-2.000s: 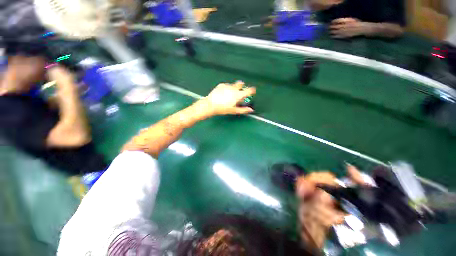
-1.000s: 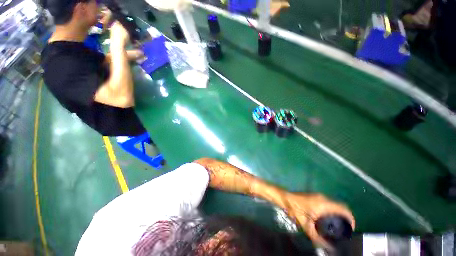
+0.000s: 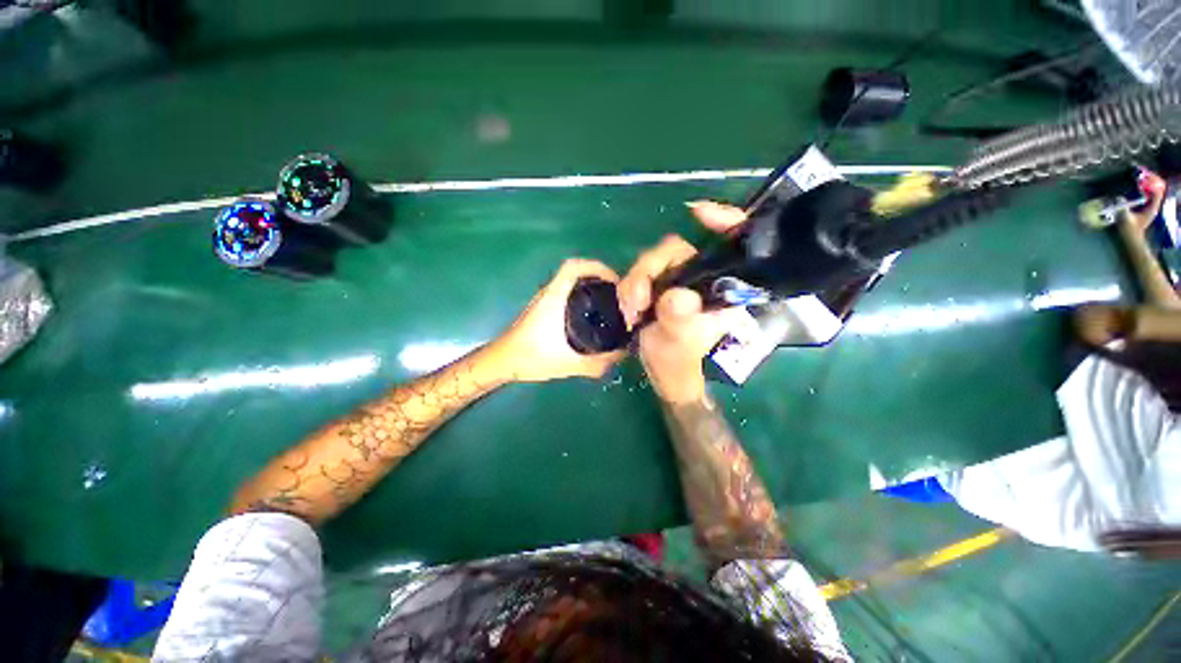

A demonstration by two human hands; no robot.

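My left hand (image 3: 551,330) is closed around a black cylindrical unit (image 3: 596,315), its plain dark end facing up. My right hand (image 3: 679,324) holds the black power screwdriver (image 3: 790,246) low down, beside the unit. The tip is hidden by my fingers, so I cannot tell whether it touches the unit. The pale screw feeder (image 3: 806,320) is partly hidden behind the screwdriver.
Two lit units (image 3: 315,189) stand at the left by the white line (image 3: 518,181). Another black unit (image 3: 865,97) lies at the far side. A silvery coil (image 3: 1081,136) joins the driver by a yellow piece. Another person's arm (image 3: 1142,253) is at the right. A clear bag (image 3: 20,308) is at the left edge.
The view has turned right, so the lit units now show at the left. My left hand still holds the black unit. My right hand and the screwdriver have come into view beside it.
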